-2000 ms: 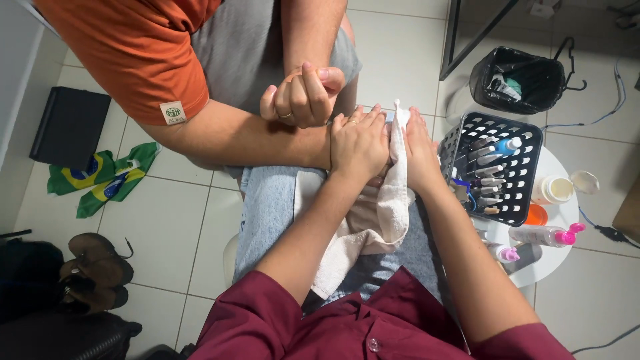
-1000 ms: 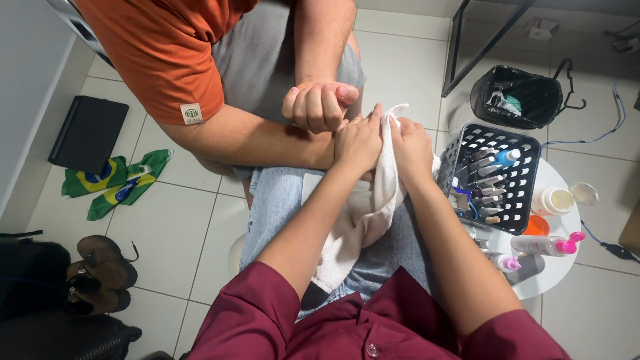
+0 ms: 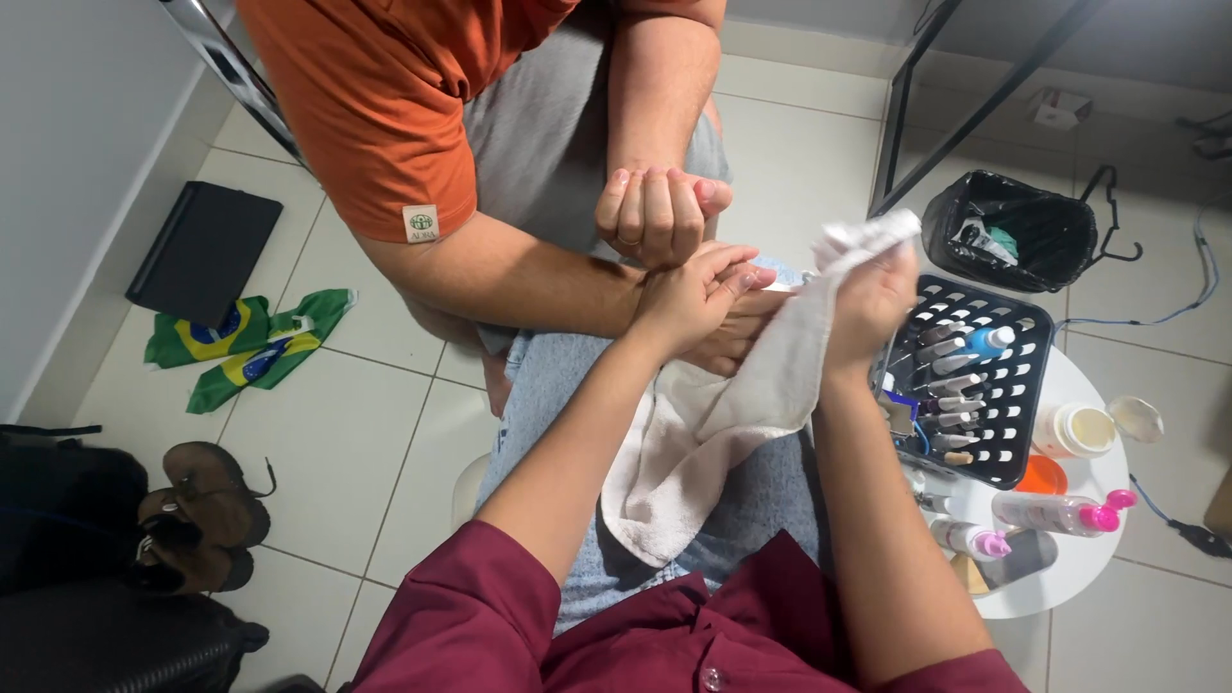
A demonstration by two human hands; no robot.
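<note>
A white terry towel (image 3: 727,423) lies over my jeans-covered lap, one end lifted in my right hand (image 3: 874,298), whose fingers are slightly blurred. My left hand (image 3: 698,294) rests on the wrist and back of the other person's hand (image 3: 736,337), which lies palm down beside the towel on my lap. The fingers of my left hand are slightly bent and hold no object that I can see. Just above it, the person's other hand (image 3: 656,214) is curled into a loose fist, with a ring on one finger.
On a round white side table (image 3: 1097,577) at my right stand a black perforated basket (image 3: 1035,385) of bottles and tools, an open white jar (image 3: 1083,430) and pink-capped bottles (image 3: 1049,512). A lined black bin (image 3: 1054,260) stands behind. Shoes (image 3: 207,510) lie on the floor at left.
My right hand has raised its end of the towel away from the other person's hand, uncovering more of that hand's back. My left hand stays at the wrist, its fingers more lifted.
</note>
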